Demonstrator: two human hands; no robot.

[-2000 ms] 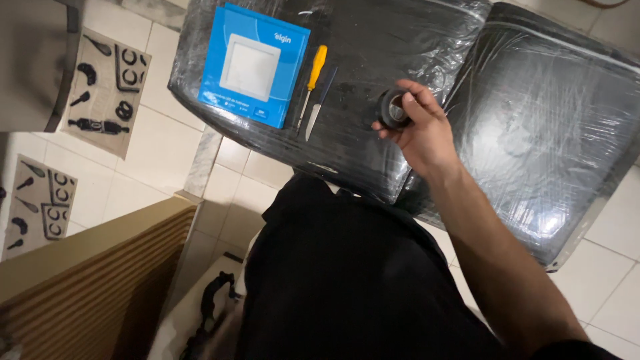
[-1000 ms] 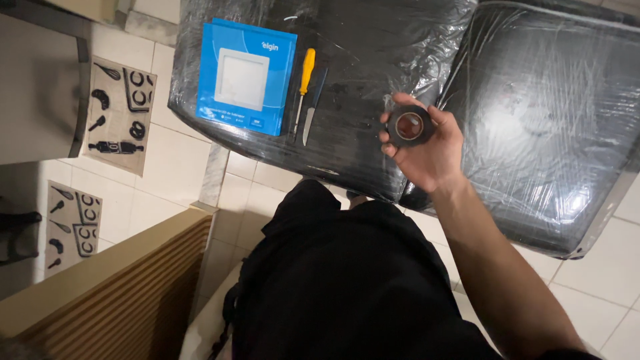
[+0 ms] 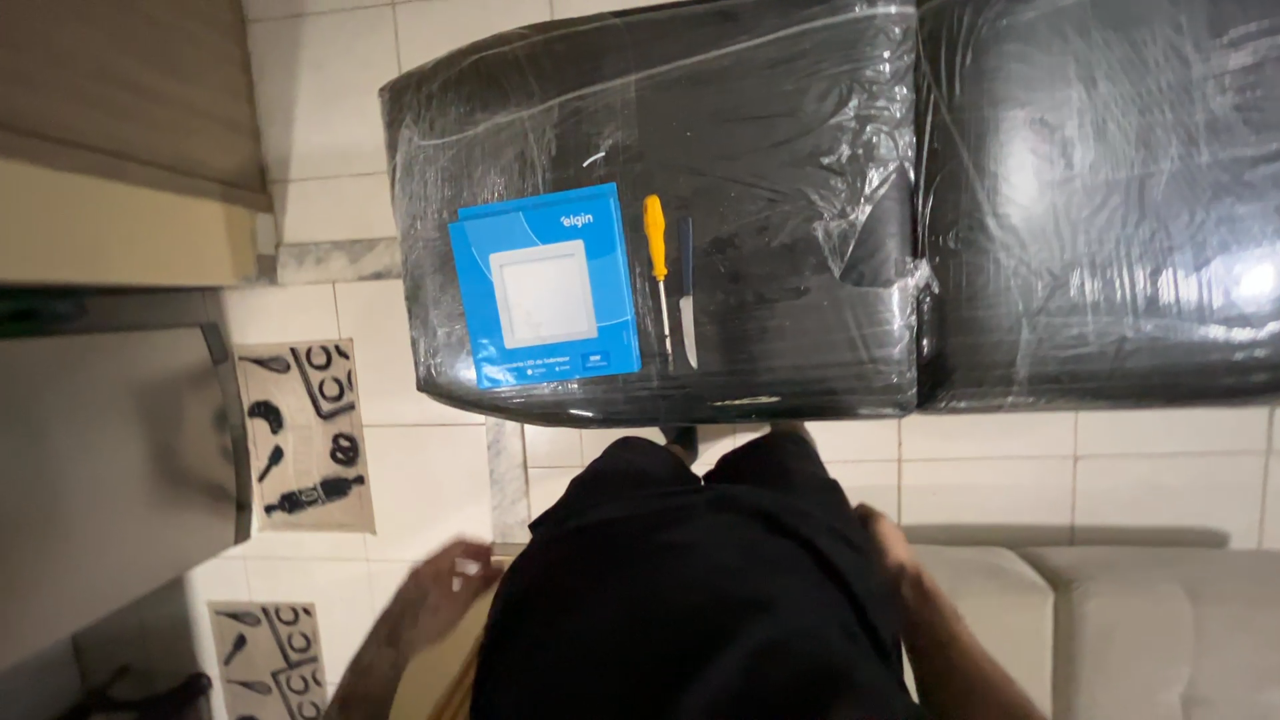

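My left hand (image 3: 450, 585), somewhat blurred, hangs low beside the dark clothing, with the fingers bent and nothing visible in it. My right hand (image 3: 885, 545) is at the right side of the clothing, mostly hidden by it, so what it holds does not show. Beyond both hands, on the black plastic-wrapped surface, lies a blue box (image 3: 610, 300) picturing a square white LED panel light. Right of the box lie a screwdriver with a yellow handle (image 3: 654, 235) and a knife with a dark handle (image 3: 687, 320), side by side. The black tape roll is not in view.
A second black wrapped piece (image 3: 1090, 220) adjoins at the right. A beige sofa (image 3: 1120, 620) stands at the lower right. Two printed mats (image 3: 310, 430) lie on the tiled floor at the left, near a pale appliance or furniture panel (image 3: 110, 470).
My right hand, which held a black tape roll over the wrapped surface, has moved down to my side; the roll is out of sight. My left hand has come into view. The view has shifted.
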